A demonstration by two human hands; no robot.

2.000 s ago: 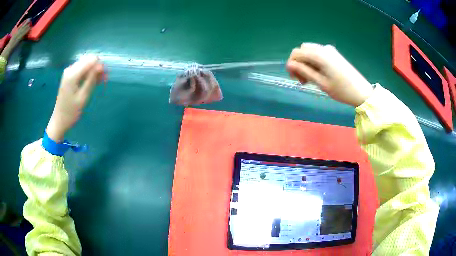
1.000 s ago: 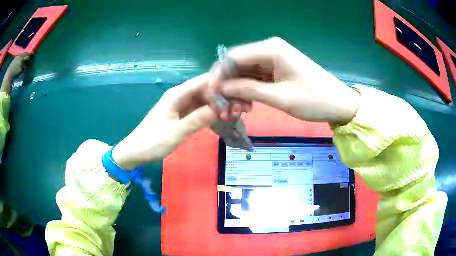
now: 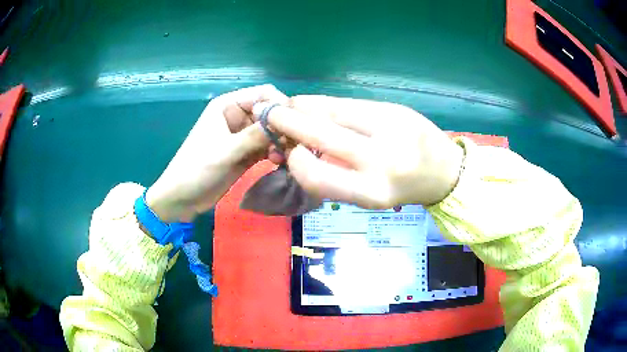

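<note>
A small grey drawstring pouch (image 3: 280, 192) hangs below my fingers, with its cord looped between my fingertips. My left hand (image 3: 213, 148), with a blue strap on its wrist, holds the cord and the pouch's neck from the left. My right hand (image 3: 371, 148) holds the cord from the right, its fingers touching or close to those of my left hand. Below them a tablet (image 3: 297, 275) with a lit screen and strong white glare lies on a red-orange foam carrier (image 3: 254, 316). My right hand and sleeve cover part of the tablet's upper edge.
The green surface (image 3: 206, 41) bends across the view. At the upper right a dark tablet (image 3: 567, 51) lies on another red-orange carrier (image 3: 522, 31), with part of one more beyond it. A carrier edge (image 3: 8, 113) shows at the far left.
My hands were apart with the cord stretched, then came together at the pouch. The pouch has left the green surface and hangs from my fingers. Another person's hand at the left is gone from view.
</note>
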